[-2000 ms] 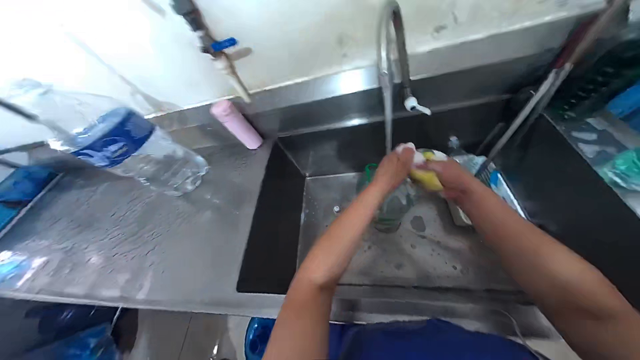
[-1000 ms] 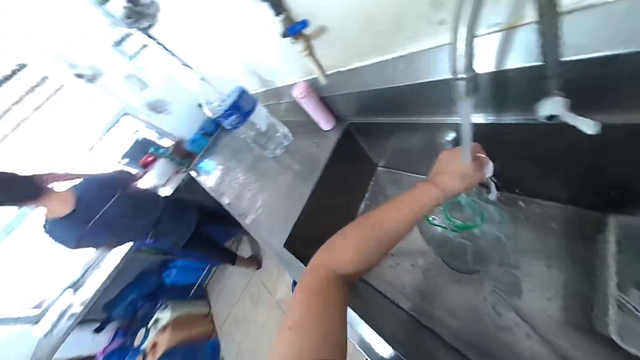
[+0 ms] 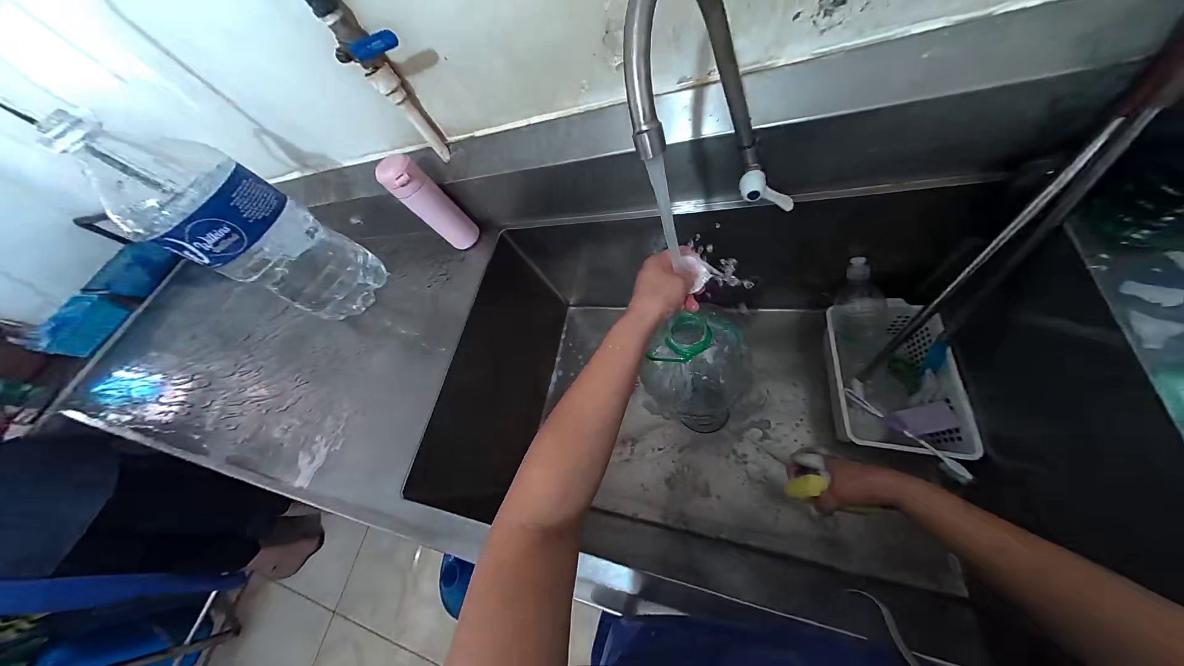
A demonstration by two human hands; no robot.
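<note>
Under the stream from the curved metal faucet (image 3: 645, 83), my left hand (image 3: 663, 282) grips a small white object (image 3: 694, 274) that looks like a cap; water splashes off it. Just below stands a clear round plastic bottle (image 3: 698, 379) with a green neck ring and handle, upright on the floor of the steel sink (image 3: 675, 472). My right hand (image 3: 837, 483) is low in the sink, right of the bottle, closed around a yellow sponge (image 3: 807, 486); its far side is blurred.
A white basket (image 3: 839, 398) with a bottle and brushes sits at the sink's right. On the left counter (image 3: 277, 370) are a large water bottle (image 3: 250, 222) and a pink flask (image 3: 430, 203). A metal pole (image 3: 1017, 227) slants over the basket. Part of a person (image 3: 120, 509) shows at lower left.
My two hands were close together under the faucet two seconds ago; now they are apart, the right one low in the sink with the sponge. The view has swung left and back.
</note>
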